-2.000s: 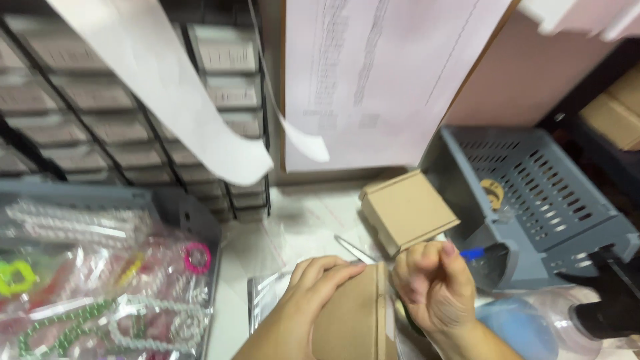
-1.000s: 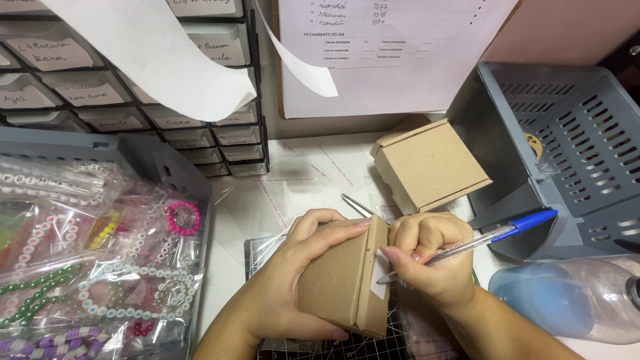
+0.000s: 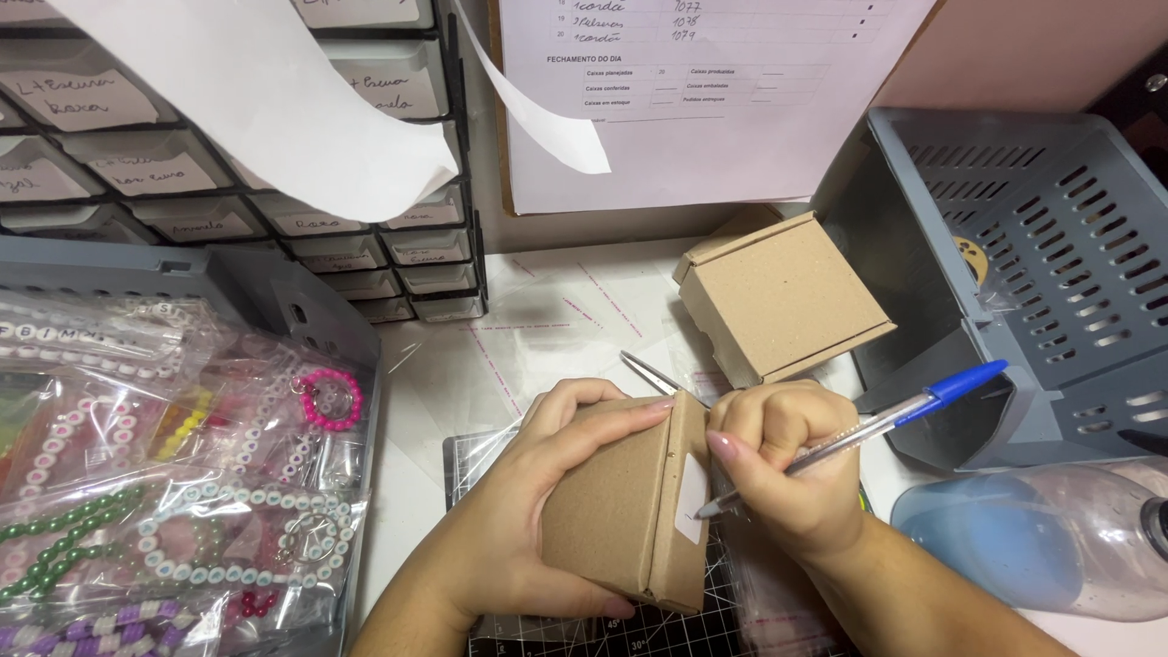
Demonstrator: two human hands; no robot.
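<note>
My left hand (image 3: 547, 502) grips a small brown cardboard box (image 3: 607, 497) from its left, fingers over the top edge and thumb along the lower one. A white sticker (image 3: 691, 500) is on the box's narrow right side. In my right hand (image 3: 794, 456) is a ballpoint pen with a blue cap on its far end (image 3: 867, 433); its tip touches or nearly touches the sticker, where a small mark shows. Just above the box, the pointed metal blades of a tool, probably scissors (image 3: 650, 372), stick out. Under the hands lies a black cutting mat (image 3: 675, 625) with white grid lines.
A second cardboard box (image 3: 789, 297) stands behind, beside a grey slotted basket (image 3: 972, 301). A bottle with blue liquid (image 3: 995, 538) lies at right. At left are a grey bin (image 3: 365, 392) of bagged bead jewellery and labelled drawers (image 3: 146, 169). Paper strips (image 3: 365, 137) hang before a clipboard sheet (image 3: 675, 137).
Two seconds ago the view was blurred and no sticker could be made out. Since one second ago, both hands have kept their holds, and the pen tip has stayed at the sticker.
</note>
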